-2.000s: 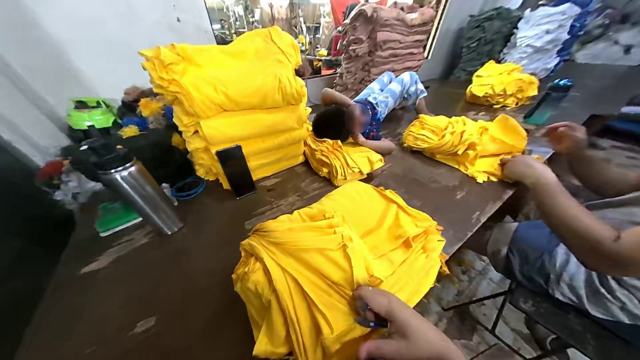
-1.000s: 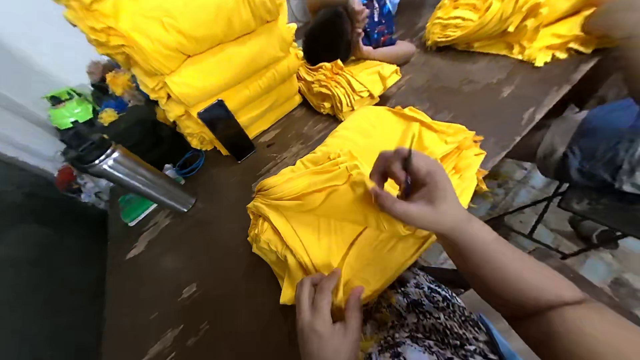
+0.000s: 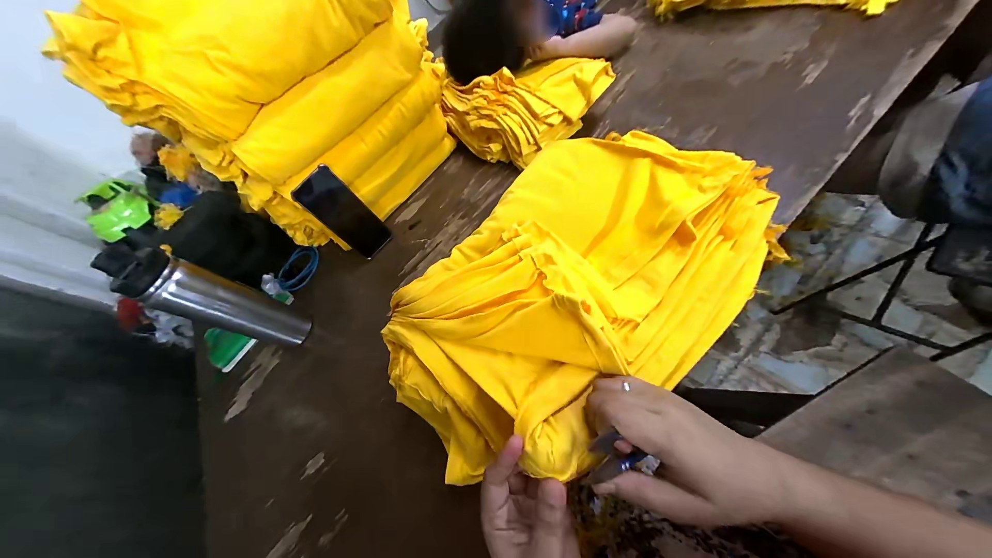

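A pile of yellow fabric pieces (image 3: 620,225) lies on the brown table, its near end folded and bunched. My left hand (image 3: 531,504) pinches the lower edge of the cloth between thumb and fingers. To its right, my right hand (image 3: 666,449), with a ring on one finger, holds small thread snips (image 3: 616,465) against that same edge; part of the tool is hidden in the palm. The fingers of the right hand also touch the cloth above the blades.
A tall stack of yellow fabric (image 3: 333,101), a leaning smartphone (image 3: 341,211) and a steel bottle (image 3: 225,302) stand at left. A person's head and arm (image 3: 593,39) rest on the table beside a smaller yellow bundle (image 3: 527,108). The table's edge (image 3: 868,147) runs along the right.
My right hand has come down from above the pile to the near edge of the cloth, beside my left hand. The view has shifted.
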